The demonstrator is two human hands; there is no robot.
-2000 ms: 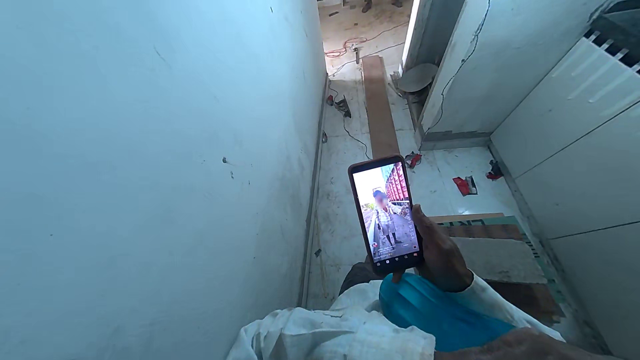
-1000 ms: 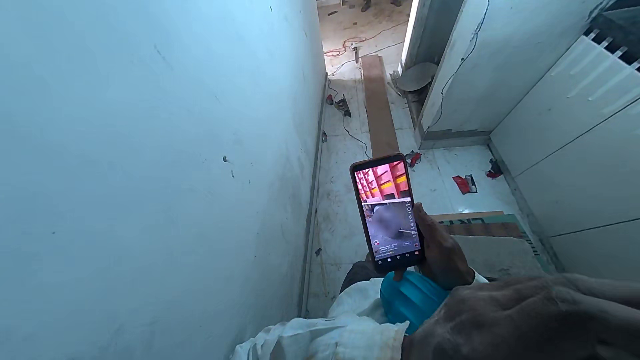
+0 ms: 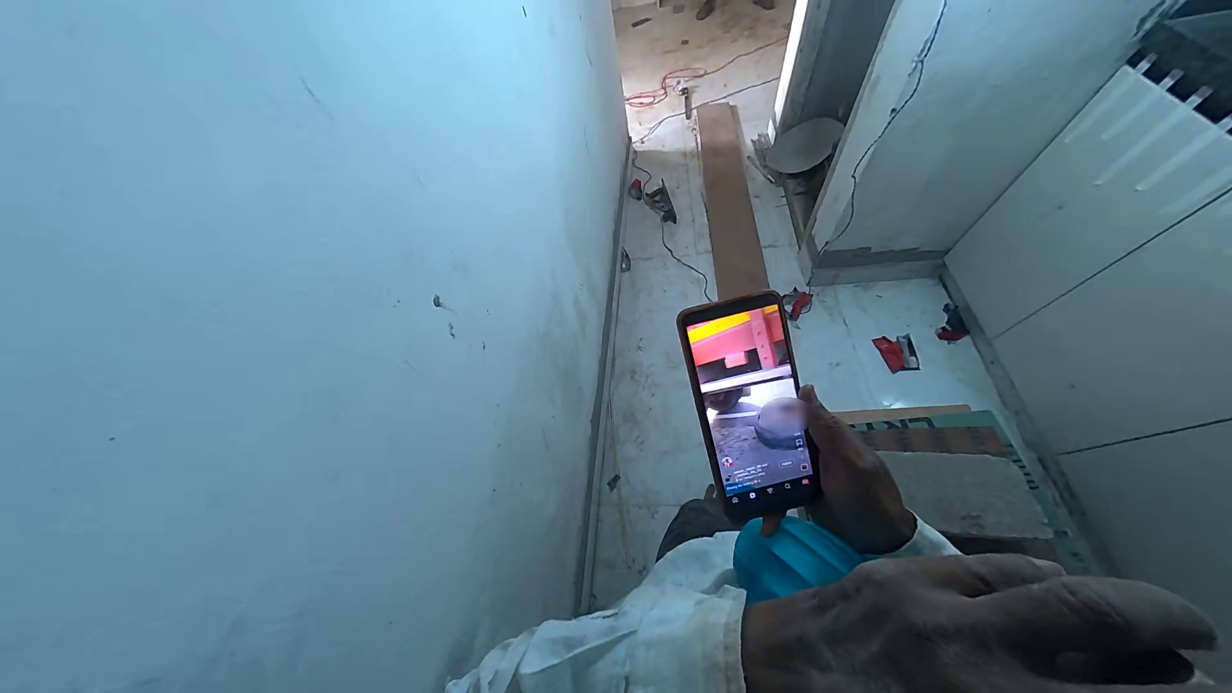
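Note:
My right hand [image 3: 859,481] holds a smartphone [image 3: 749,404] in a dark case upright, thumb along its right edge and a fingertip under its bottom edge. The lit screen shows a picture with red and yellow parts above and grey ground below. Close to the camera at lower right, my left hand [image 3: 972,626] reaches across from a white sleeve [image 3: 664,635], back of the hand up, fingers stretched and partly apart, nothing seen in it. Just under the phone is a turquoise pleated item [image 3: 794,560], partly hidden by my left hand.
A pale wall [image 3: 385,337] rises at left. A long brown board [image 3: 733,202] lies on the tiled floor, near cables and a red-and-black item [image 3: 895,353]. Stacked boards [image 3: 967,491] lie at right, by a white panelled surface [image 3: 1136,337]. A round disc [image 3: 806,144] stands near the doorway.
My left hand has come further into view from the bottom edge since the oldest frame. The picture on the phone screen has changed from a standing person. My right hand keeps holding the phone.

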